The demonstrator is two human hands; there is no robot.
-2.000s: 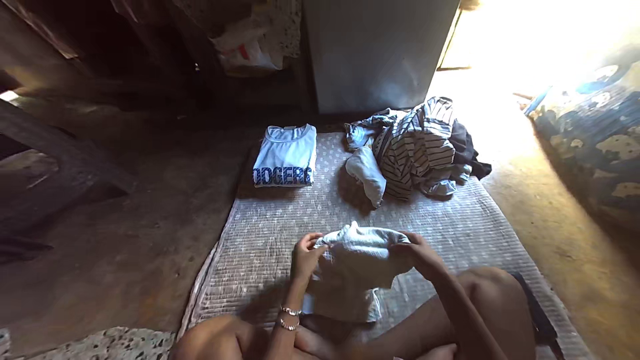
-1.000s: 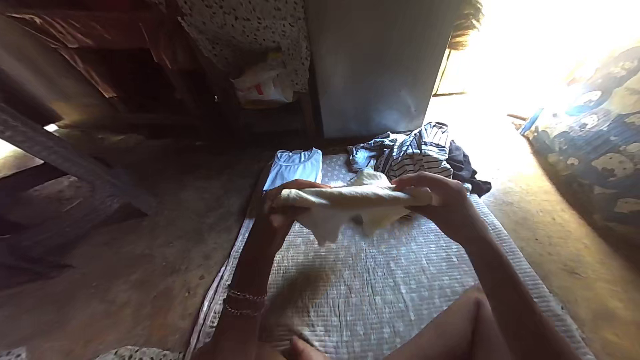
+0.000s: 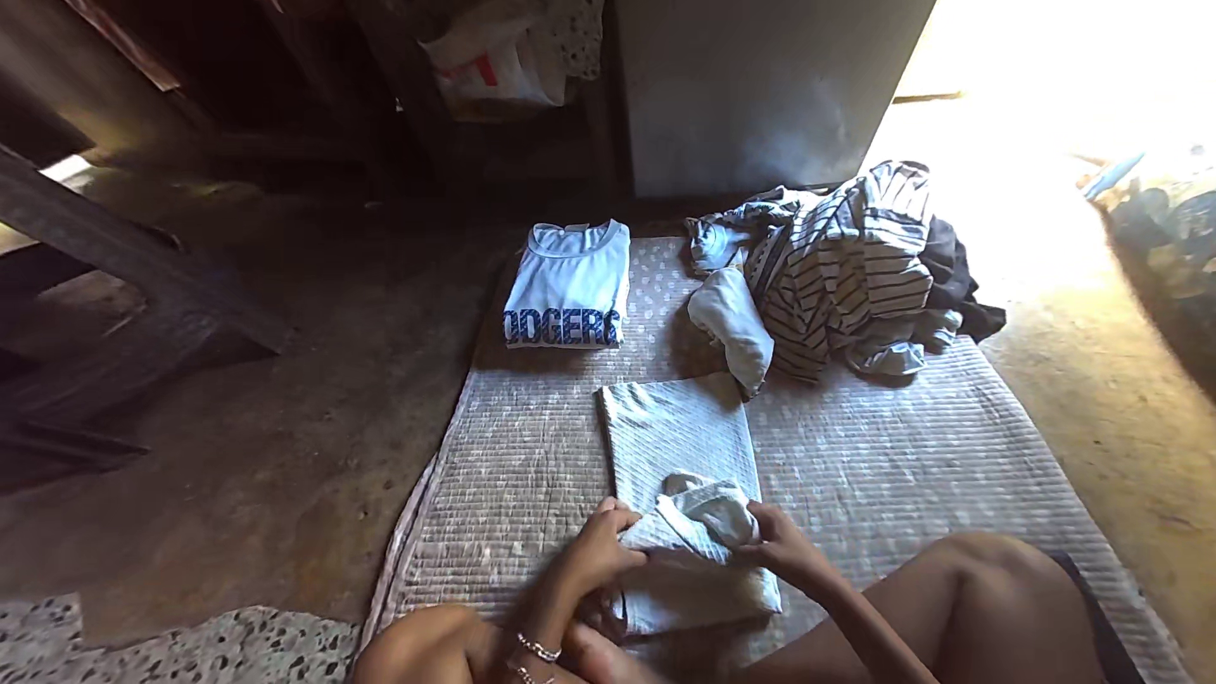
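A pale, textured garment point(image 3: 679, 427) lies flat on the quilted mat point(image 3: 855, 494) in front of my crossed legs, with part of it bunched on top. My left hand point(image 3: 608, 543), a bracelet on its wrist, pinches the bunched part at its left edge. On the other side, my right hand point(image 3: 777, 543) grips the same part between thumb and fingers. Beyond the garment, a folded white T-shirt point(image 3: 567, 285) with blue lettering rests on the mat. To its right is a heap of crumpled clothes point(image 3: 836, 275), some striped, with a white piece point(image 3: 731, 323) at its near side.
A grey metal panel point(image 3: 750, 95) stands behind the mat. Wooden legs point(image 3: 142, 256) rise at the left on the bare floor. A plastic bag point(image 3: 499, 76) sits at the back, and a patterned fabric-covered thing point(image 3: 1173, 218) is at the right edge.
The pale garment was held up above the mat in both hands a second ago; now it lies on the mat. Both hands have come down and nearer to my body.
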